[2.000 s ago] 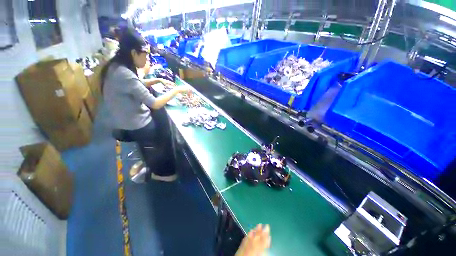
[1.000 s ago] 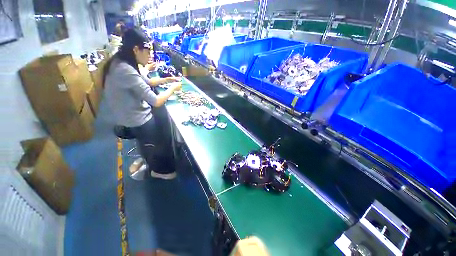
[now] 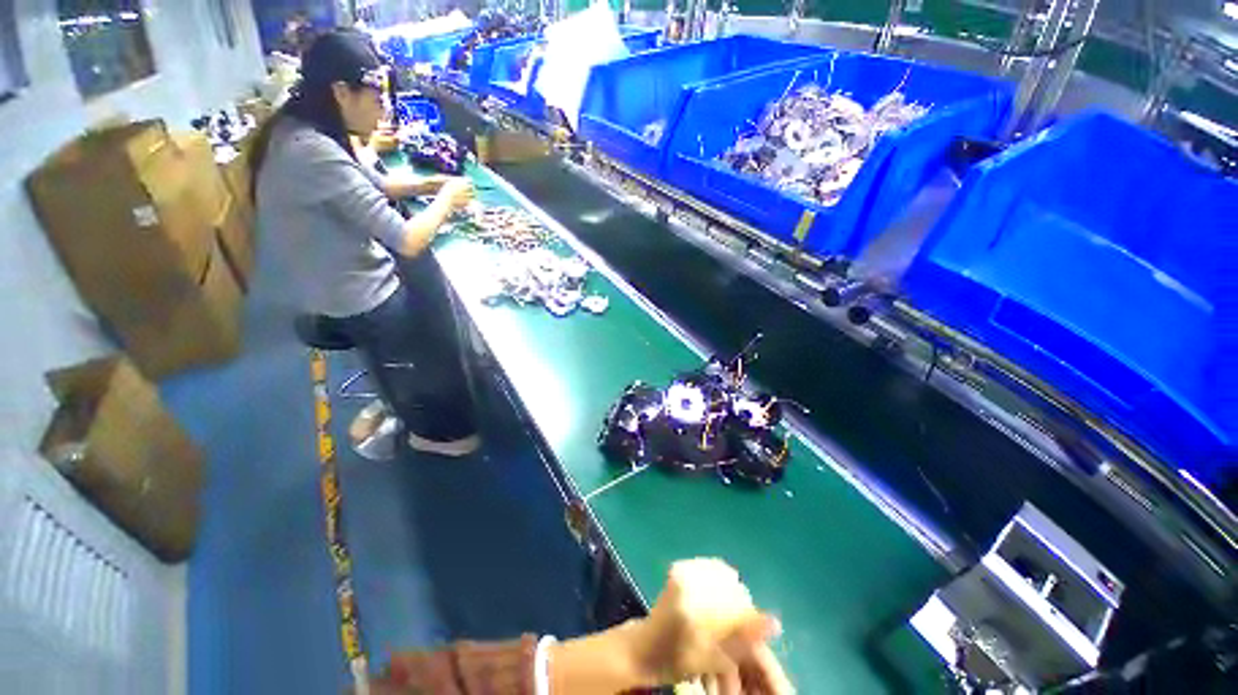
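My left hand [image 3: 699, 618] reaches in from the bottom edge with a brown sleeve and a white band at the wrist; its fingers are curled. More fingers show against it at the bottom edge, perhaps of my right hand, but I cannot tell whose they are. A small yellow piece [image 3: 697, 687] shows below the hand, cut off by the edge; I cannot tell what grips it. A pile of black round wired units [image 3: 695, 424] with white faces and thin leads lies on the green bench [image 3: 659, 523], beyond my hand.
A grey-white box, perhaps a screw feeder [image 3: 1056, 577], stands at the bench's right edge. Blue bins [image 3: 1086, 292] line the rack at right; one holds white wired parts [image 3: 821, 136]. A seated person [image 3: 333, 217] works at far left beside pale parts [image 3: 543, 283]. Cartons [image 3: 129, 245] stand at left.
My left hand and sleeve have come up into view from the bottom edge, with the yellow piece beneath. The view has tilted down slightly, so the bench and bins appear higher.
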